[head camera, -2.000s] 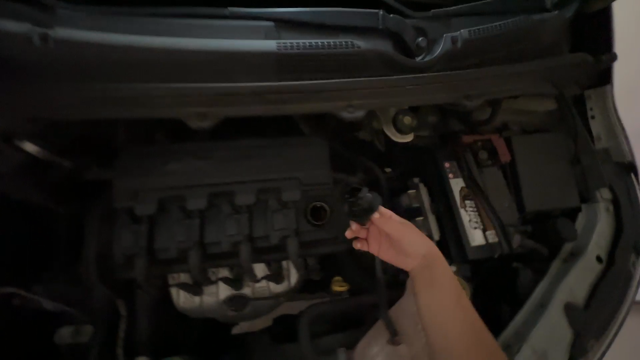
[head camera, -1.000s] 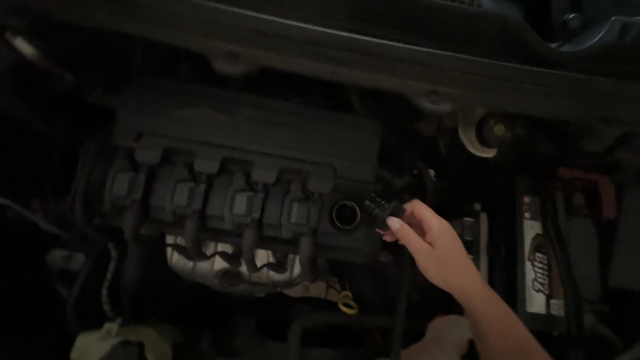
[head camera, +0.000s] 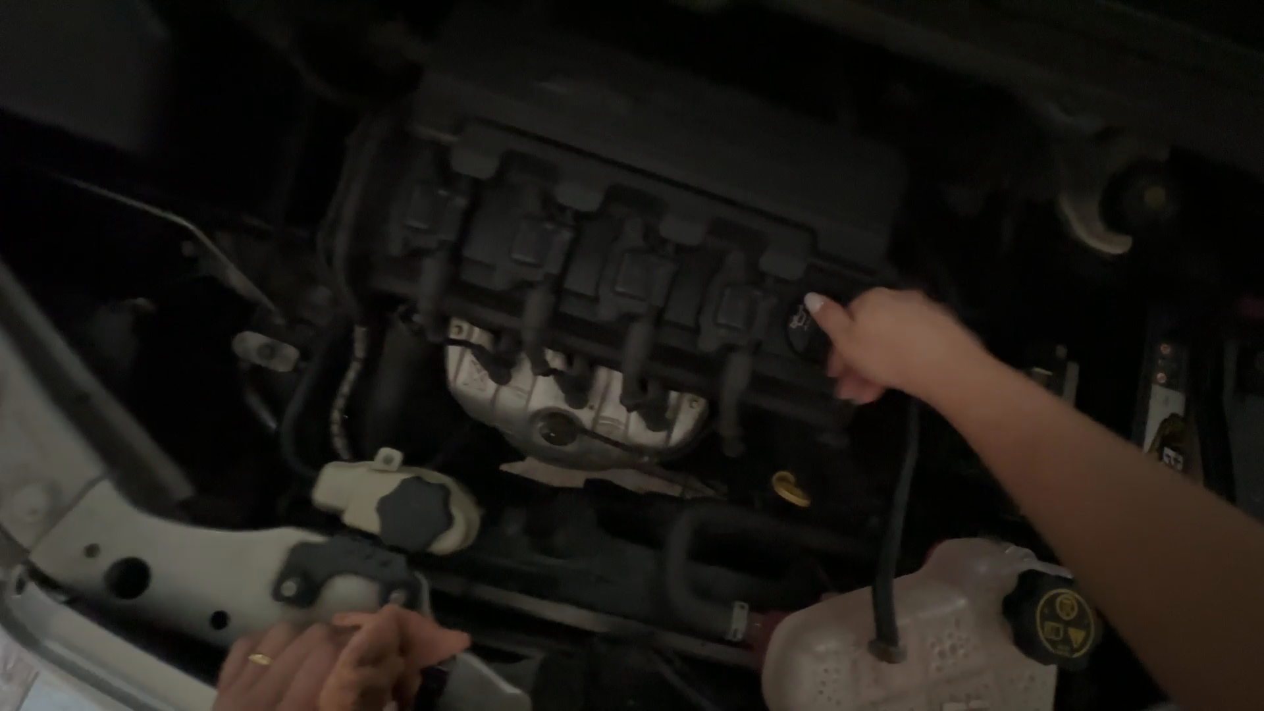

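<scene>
My right hand [head camera: 884, 341] grips the black oil filler cap [head camera: 802, 321], which sits over the filler opening at the right end of the engine's valve cover. An oil can symbol shows on the cap's top. Left of the cap, ignition coils [head camera: 642, 272] line the dark engine cover [head camera: 671, 148]. At the bottom left, my left hand [head camera: 341, 662], with a ring on one finger, is by the front edge of the engine bay. Its fingers are curled together, and whether they hold anything is unclear.
A coolant tank [head camera: 913, 632] with a black cap [head camera: 1052, 617] is at the lower right. The yellow dipstick handle [head camera: 791, 489] stands below my right hand. A pale reservoir [head camera: 346, 489] with a dark cap and a metal heat shield [head camera: 553, 405] are in front of the engine. The battery is at right.
My right hand has brought the cap from beside the filler opening onto it. The open filler neck seen earlier is covered. My left hand has come into view. The view has shifted toward the bay's front.
</scene>
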